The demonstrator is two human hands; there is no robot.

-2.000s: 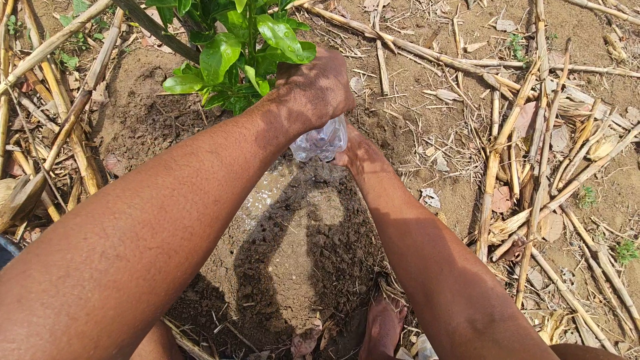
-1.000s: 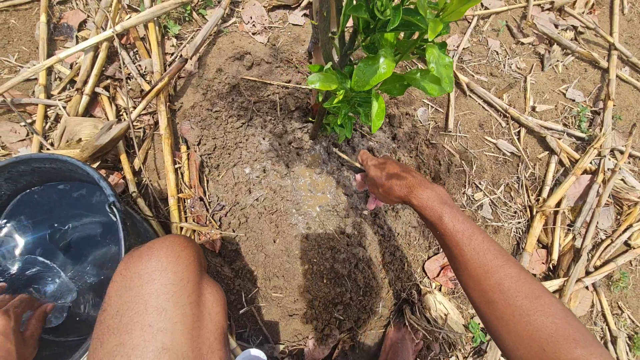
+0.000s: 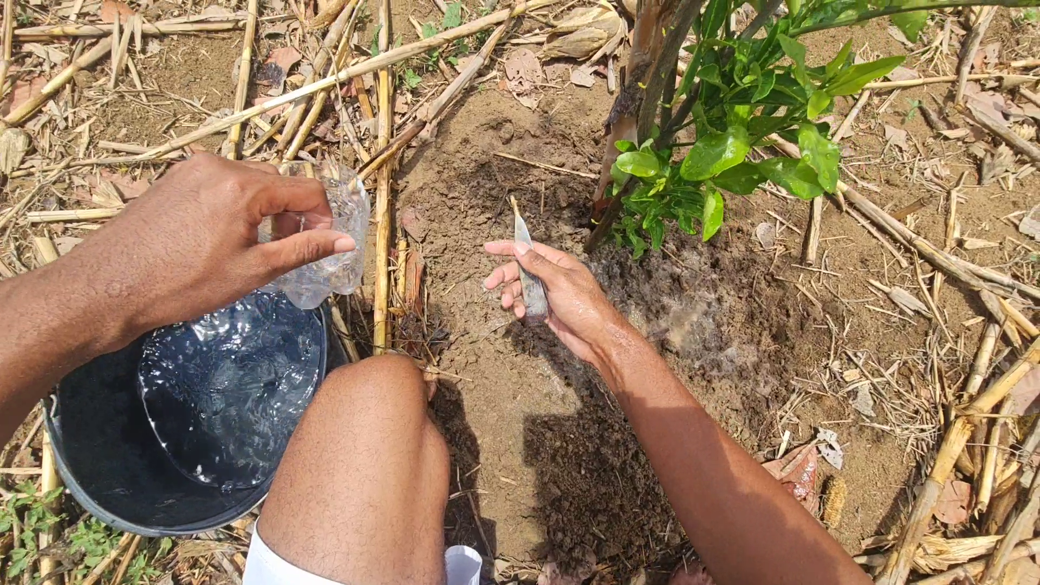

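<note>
My left hand (image 3: 236, 219) grips a clear plastic cup or cut bottle (image 3: 337, 231) by its rim, above the far edge of a black bucket (image 3: 89, 455) with water (image 3: 236, 390) in it. The water's surface is rippled. Between the thumb and fingers of my right hand (image 3: 552, 292) is a thin, flat, pointed strip (image 3: 530, 276), perhaps a leaf or a blade; its material is not clear. That hand is over bare soil, just left of the base of a small leafy tree (image 3: 723, 154). Damp soil (image 3: 691, 317) lies around the stem.
Dry stalks (image 3: 382, 203) and straw lie on both sides of the soil patch. A long stalk (image 3: 341, 77) crosses the upper left. My bent knee (image 3: 366, 447) is between the bucket and the soil. Dry leaves (image 3: 796, 475) lie at the right.
My left hand has lifted the clear container out of the bucket, where it was a second ago. My right hand has moved from the right of the stem to its left.
</note>
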